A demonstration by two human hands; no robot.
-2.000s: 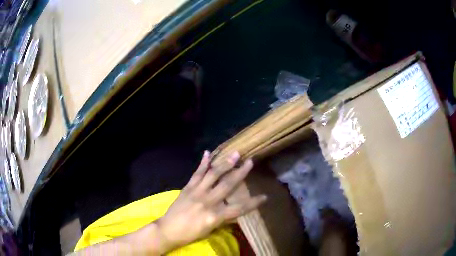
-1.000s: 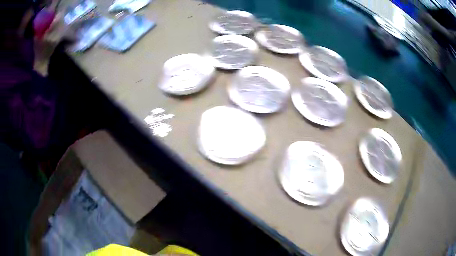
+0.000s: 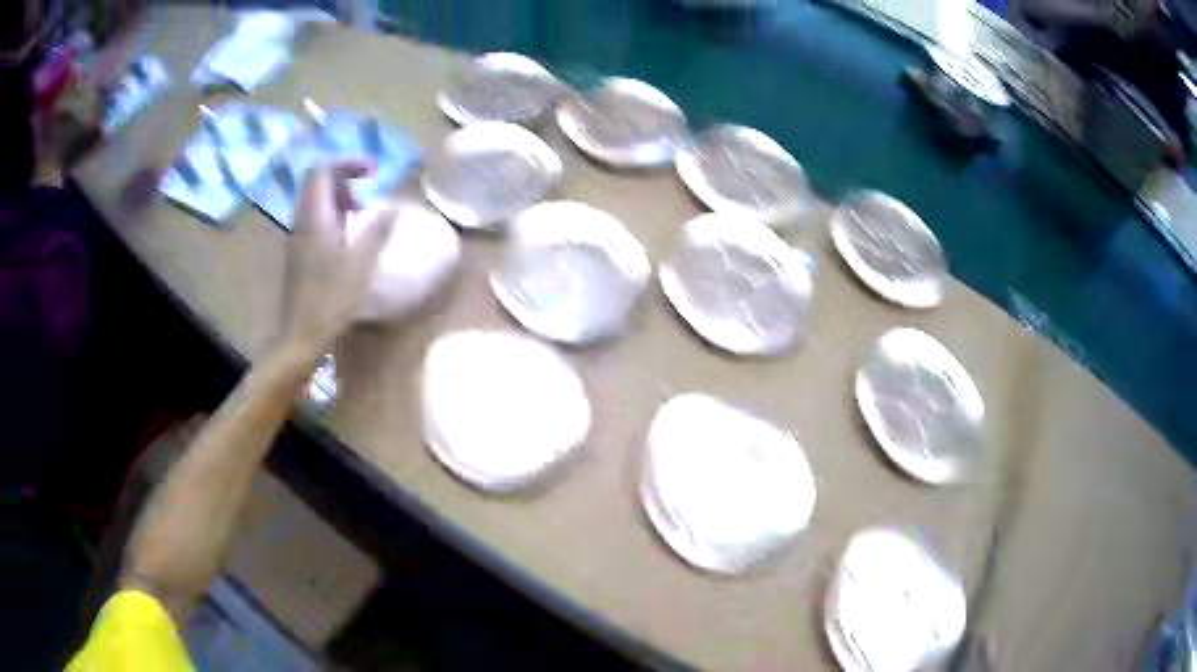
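Note:
My left hand (image 3: 335,243), blurred, reaches over the far left of the bench. Its fingers are apart, beside and partly over the left edge of a round metal disc (image 3: 410,263) and close to pale-blue square plates (image 3: 269,155). I see no clear grip on either. Several more silvery ribbed discs lie flat on the bench, among them a bright one (image 3: 505,410) and another (image 3: 729,483). A small skin-coloured blur at the bottom edge, beside the lowest disc (image 3: 895,604), may be my right hand; its state is hidden.
The brown-covered bench (image 3: 591,545) curves beside a dark green belt (image 3: 788,99). Small shiny bits (image 3: 322,381) lie by my left forearm. An open carton (image 3: 295,558) stands below the bench edge. Another person's hand (image 3: 50,138) is at far left; more people show at top right.
The view has swung from the carton to the bench. My left hand was out of view one second ago and now reaches over the bench. More pale-blue plates show.

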